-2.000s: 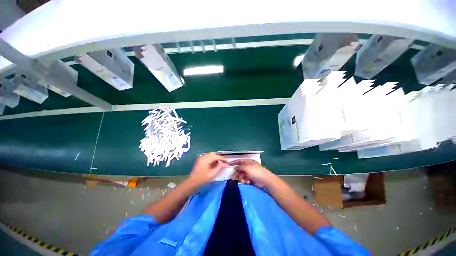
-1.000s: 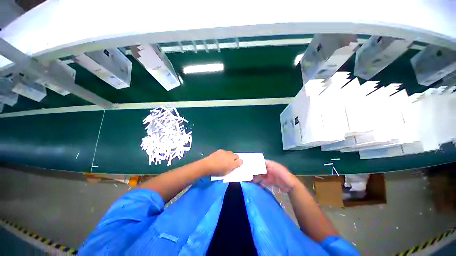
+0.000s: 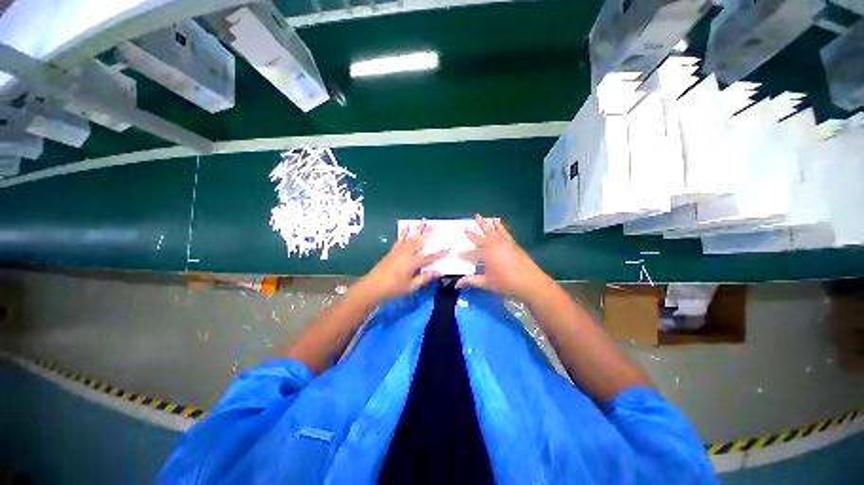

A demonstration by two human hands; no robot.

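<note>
A white carton (image 3: pixel 449 235) stands at the edge of the green bench in front of my blue smock, its white top panel facing up. My left hand (image 3: pixel 407 265) lies on the left part of the panel with its fingers spread. My right hand (image 3: pixel 497 260) lies on the right part, fingers also spread. The palms and thumbs cover part of the panel. The carton's lower part is hidden. A tangled pile of white strips (image 3: pixel 316 204) lies on the bench to the left.
Waiting white cartons (image 3: pixel 606 170) stand in a dense row at right. Line cartons (image 3: pixel 275 57) stand on the far belt (image 3: pixel 455 99). A few loose strips (image 3: pixel 646 273) lie near the bench edge. An open brown carton (image 3: pixel 633 314) is below the bench at right.
The view has tilted downward. The top flaps, raised or partly folded before, now lie flat. Both hands have moved onto the top panel with fingers spread.
</note>
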